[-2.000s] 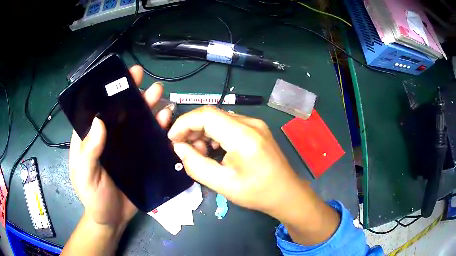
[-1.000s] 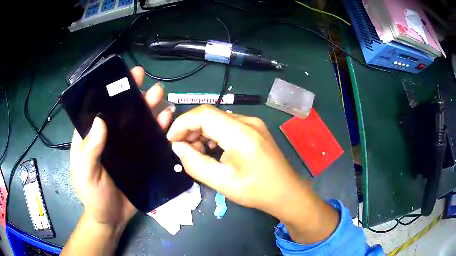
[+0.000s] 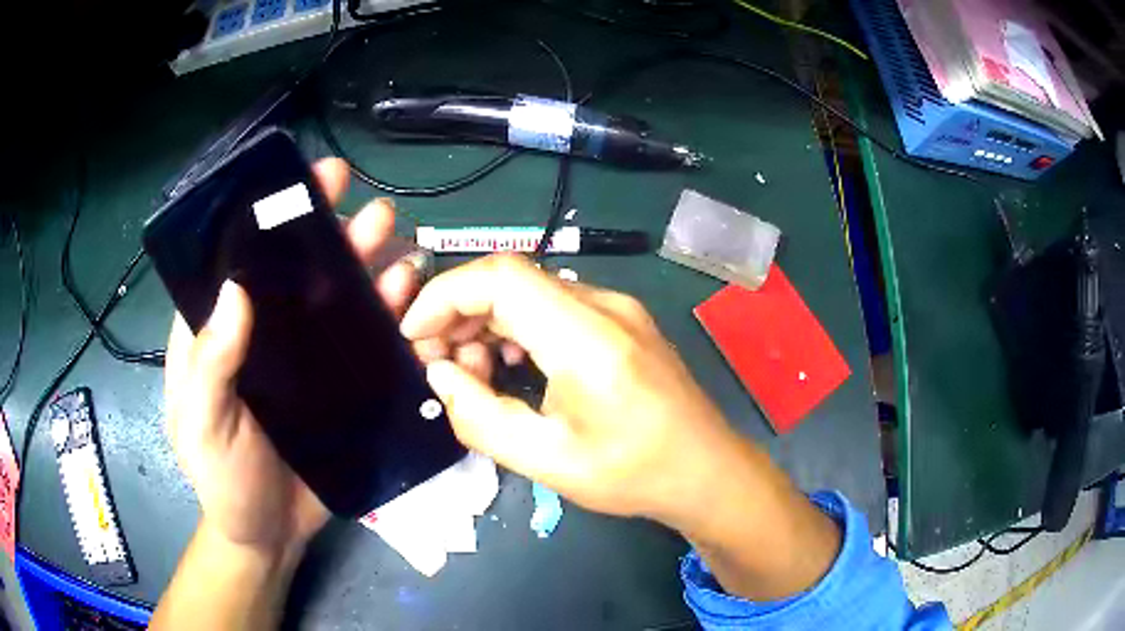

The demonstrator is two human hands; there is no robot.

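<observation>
A black glossy smartphone or display assembly (image 3: 315, 333) lies tilted in my left hand (image 3: 222, 444), thumb on its face and fingertips behind its right edge. It has a white label near the upper end and a small white dot near the lower right. My right hand (image 3: 568, 388) is at the phone's right edge, thumb and index finger bent close together. Whether something small is between those fingertips cannot be seen. A crumpled white cloth or tissue (image 3: 432, 524) lies on the mat below the phone's lower end.
A whiteboard marker (image 3: 494, 240), a corded black screwdriver-like tool (image 3: 543, 126), a translucent block (image 3: 721, 237) and a red card (image 3: 775, 351) lie beyond and right. A narrow phone part (image 3: 89, 487) lies left. A blue power unit (image 3: 956, 130) stands upper right. Cables cross the green mat.
The phone and my left hand have shifted slightly left and up. My right thumb and index fingertips are a little further apart.
</observation>
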